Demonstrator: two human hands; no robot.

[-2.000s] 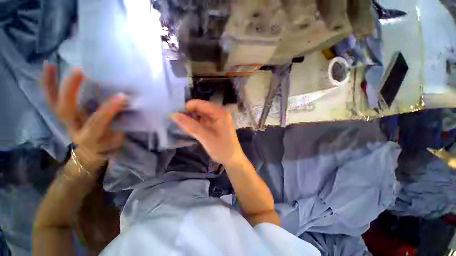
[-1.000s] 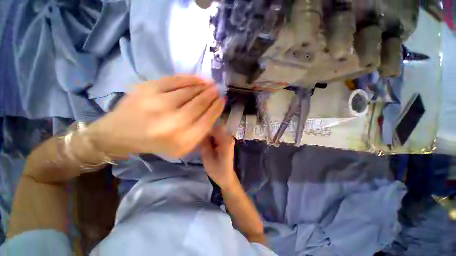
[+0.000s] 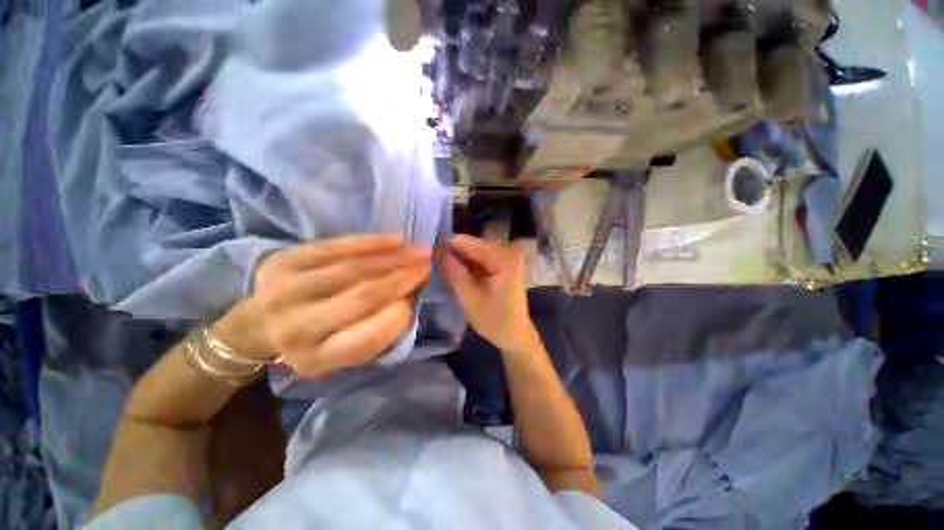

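The light blue-grey garment piece (image 3: 311, 145) lies left of and up to the needle area of the overlock machine (image 3: 590, 114), under a bright white glare. Its seam edge (image 3: 411, 207) runs down from the glare to my fingers. My left hand (image 3: 336, 300) lies over the cloth with its fingers together, and its fingertips pinch the seam edge. My right hand (image 3: 487, 285) is just right of it, thumb and finger pinched at the same edge. The fingertips of both hands nearly touch. The needle is hidden by the glare.
Metal V-shaped prongs (image 3: 611, 238) stand at the table's front edge, over a printed measuring tape (image 3: 694, 238). A white ring (image 3: 747, 185), a black phone-like rectangle (image 3: 864, 205) and a dark pointed tool (image 3: 854, 75) lie right. More blue-grey cloth (image 3: 725, 393) hangs below the table edge.
My left hand, raised and open at first, has come down onto the cloth edge. My right hand remains near the edge with its fingers pinched. More crumpled cloth now lies left of the machine.
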